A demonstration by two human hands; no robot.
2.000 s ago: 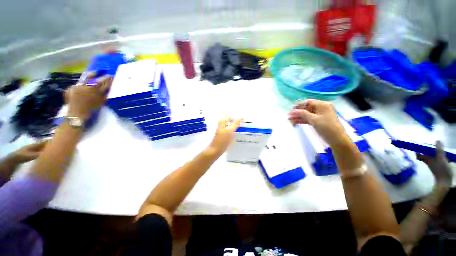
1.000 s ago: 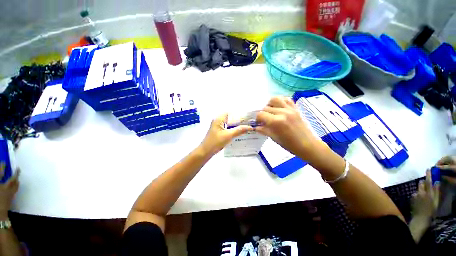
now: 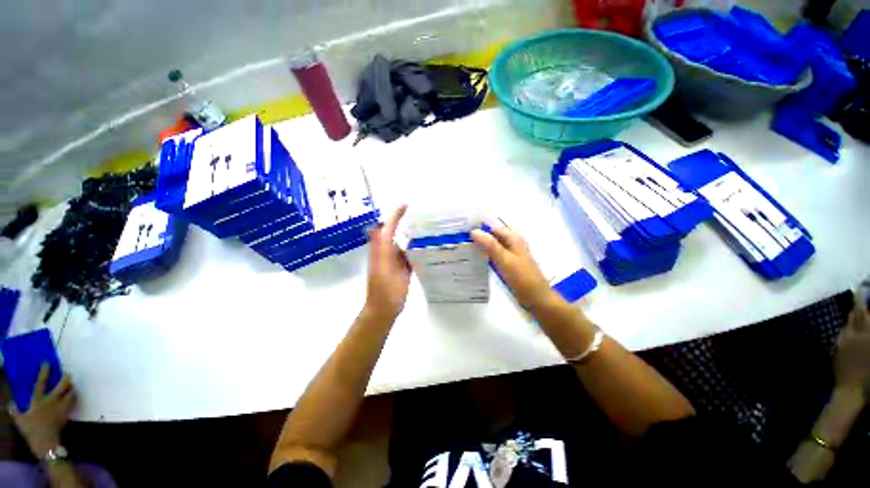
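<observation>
A white retail box (image 3: 452,274) with a blue top edge stands upright on the table in front of me, its printed face towards me. A pale flap shows above the blue edge; whether it is closed is too blurred to tell. My left hand (image 3: 389,265) is upright at the box's left side, fingers extended; contact is unclear. My right hand (image 3: 507,259) has its fingertips on the box's upper right edge. Another white and blue box (image 3: 575,284) lies flat behind my right hand, partly hidden.
A stepped stack of closed cartons (image 3: 277,229) stands left, beside black cables (image 3: 91,229). Right are piles of open-flap cartons (image 3: 634,214), (image 3: 749,214), a green basket (image 3: 582,129), a grey basin (image 3: 715,93) and a phone (image 3: 682,124). A neighbour's hand (image 3: 46,408) holds a blue piece.
My hands have moved apart from the box's top to its two sides, uncovering its front and blue edge. The neighbour's hand at left has shifted with a blue piece. The camera view has shifted.
</observation>
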